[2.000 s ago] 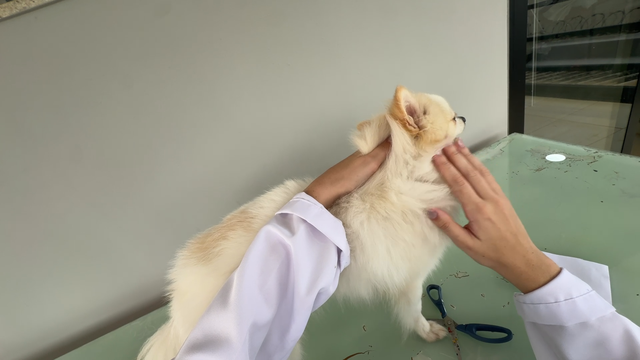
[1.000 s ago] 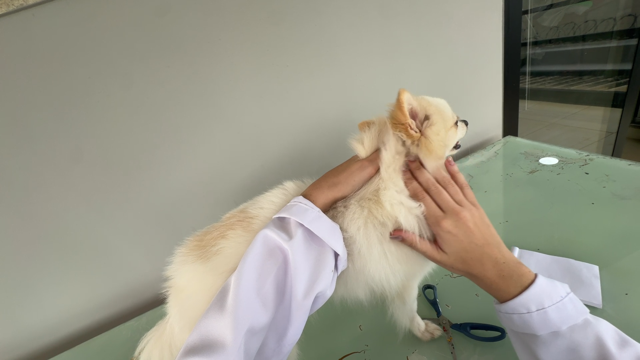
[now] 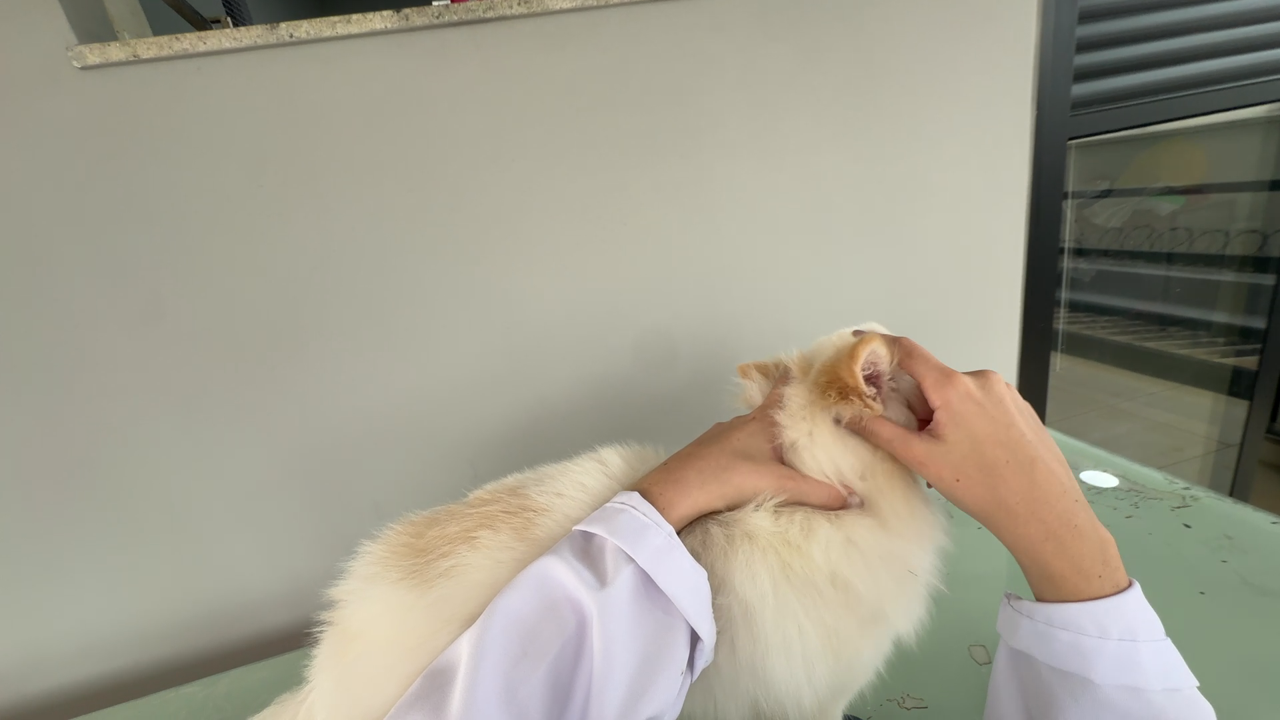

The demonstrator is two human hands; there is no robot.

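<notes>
A long-haired cream dog with light tan ears stands on a green glass-topped table, its head turned away from me. My left hand grips the fur and scruff at the back of its neck, thumb toward me, the other fingers hidden on the far side. My right hand holds the dog's head from the right, with the thumb below the near ear and fingers at the face; the fingertips are mostly hidden. White sleeves cover both forearms.
Behind the dog rises a plain grey wall with a granite ledge above. A dark-framed glass door is at the right. Loose hair clippings and a white round spot lie on the table.
My right hand has moved up from the dog's neck to its head. The head has turned away from me. The view has tilted up, and the blue-handled scissors are out of view.
</notes>
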